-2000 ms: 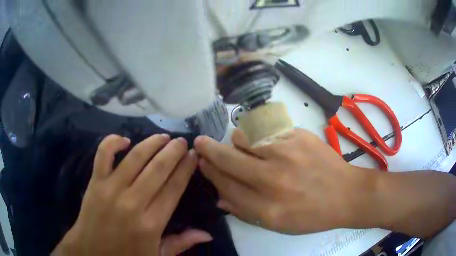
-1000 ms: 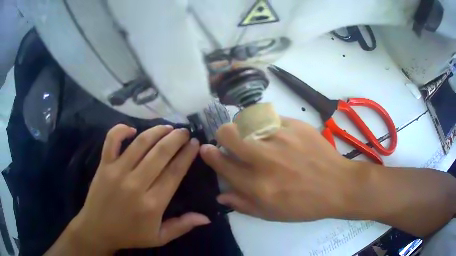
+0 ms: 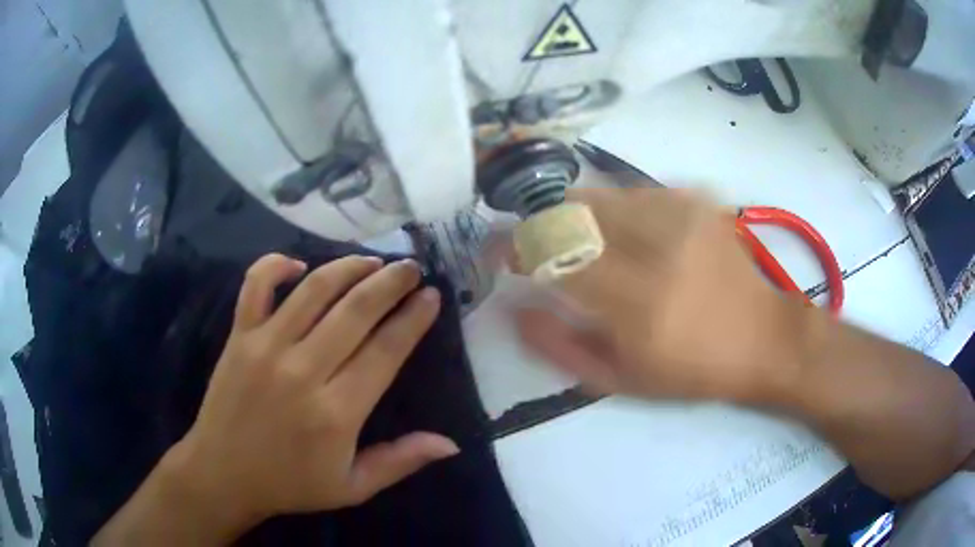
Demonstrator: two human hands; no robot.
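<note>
The dark garment fabric (image 3: 406,470) lies over the left of the table, its edge running down from beside the needle plate (image 3: 465,251). My left hand (image 3: 310,385) lies flat on the fabric, fingertips near its edge just before the presser foot area. My right hand (image 3: 663,299) is motion-blurred, off the fabric, behind and right of the cream tension knob (image 3: 561,239); whether its fingers hold anything cannot be made out. The white sewing machine head (image 3: 417,118) hides most of the needle area.
Red-handled scissors (image 3: 796,240) lie right of the machine, partly covered by my right hand. Black-looped snips (image 3: 772,83) lie behind them. A dark rectangle with patterned edge (image 3: 946,240) is at the far right. A dark strip (image 3: 545,410) crosses the table.
My right hand has lifted away from the fabric edge and moved right and up, now over part of the scissors. My left hand stays on the fabric. The camera view has shifted slightly.
</note>
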